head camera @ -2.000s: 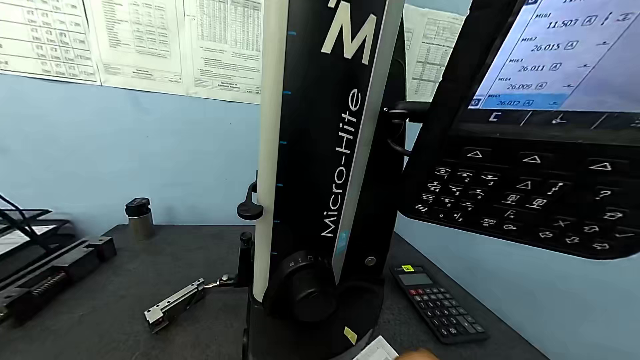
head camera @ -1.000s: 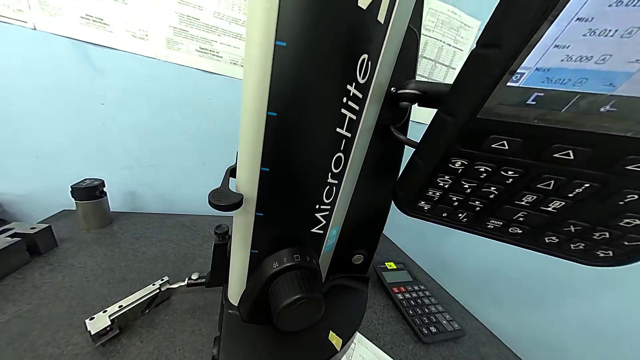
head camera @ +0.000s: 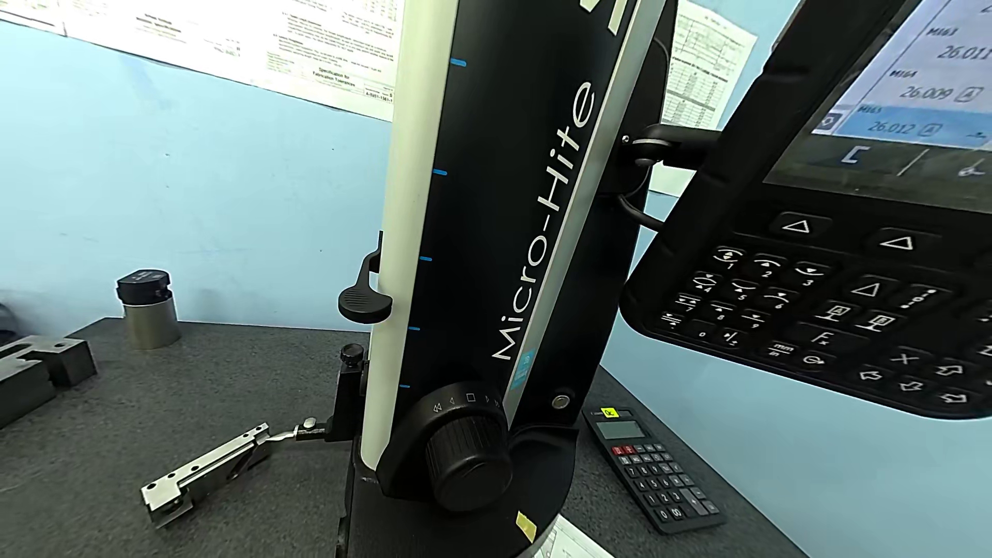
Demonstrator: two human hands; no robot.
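Note:
Neither of my hands shows in the head view now. A black and cream Micro-Hite height gauge (head camera: 527, 232) stands upright on the dark granite surface, with a black knob (head camera: 469, 463) low on its front. From its left side a probe (head camera: 310, 428) reaches to a slotted metal part (head camera: 205, 469) with small holes, which lies on the surface; whether they touch is hard to tell. The gauge's control panel (head camera: 814, 294), with keys and a lit screen of readings, is held on an arm at the right.
Right of the gauge's base lies a calculator (head camera: 655, 469), with a paper sheet (head camera: 570, 540) in front. At the left are a metal cylinder with a black top (head camera: 149, 310) and steel blocks (head camera: 46, 372). Printed sheets (head camera: 310, 46) hang on the blue wall.
The view has shifted and come closer to the gauge. A bit of a hand at the bottom edge two seconds ago is out of view.

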